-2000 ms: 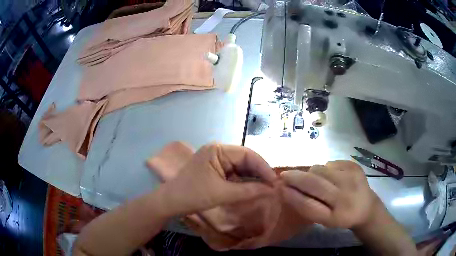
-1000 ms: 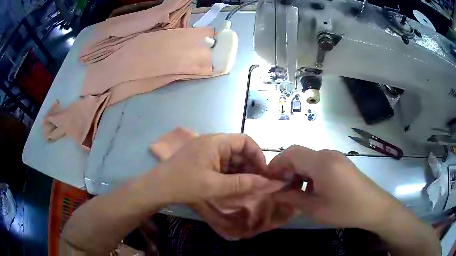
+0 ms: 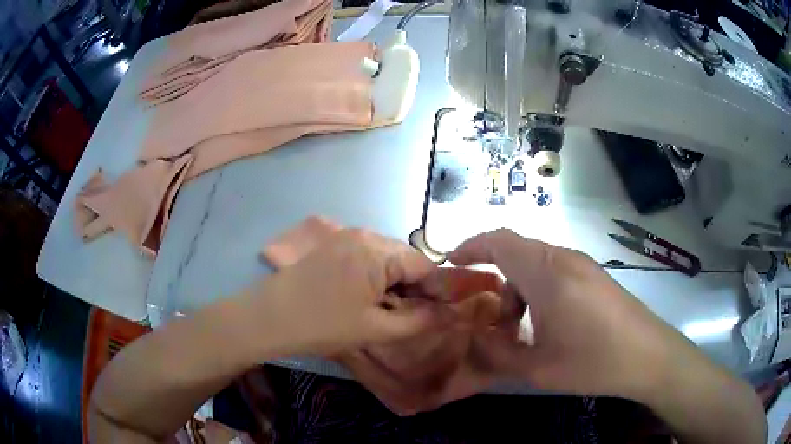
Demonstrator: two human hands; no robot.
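Note:
A peach fabric piece [image 3: 425, 364] is held between my two hands at the table's front edge, below the machine bed. My left hand [image 3: 356, 295] pinches the fabric, and a flap of it sticks out behind this hand. My right hand [image 3: 555, 312] grips the fabric on the right, its thumb and fingers curved around it. A small white bit shows by the right fingers; I cannot tell what it is. The needle and presser foot area [image 3: 499, 178] is lit, with no fabric under it.
Folded peach panels [image 3: 260, 91] lie at the left, touching the cream lamp head [image 3: 399, 82]. The sewing machine head [image 3: 624, 87] spans the right. A dark flat rectangle [image 3: 646, 178], snips [image 3: 655, 247] and a crumpled white scrap [image 3: 759, 316] lie right. An orange basket [image 3: 108, 347] is below left.
The fabric has stayed between my hands while the fingers shifted on it. My right hand has opened wider around the fabric. The curved bed edge piece now shows behind the hands.

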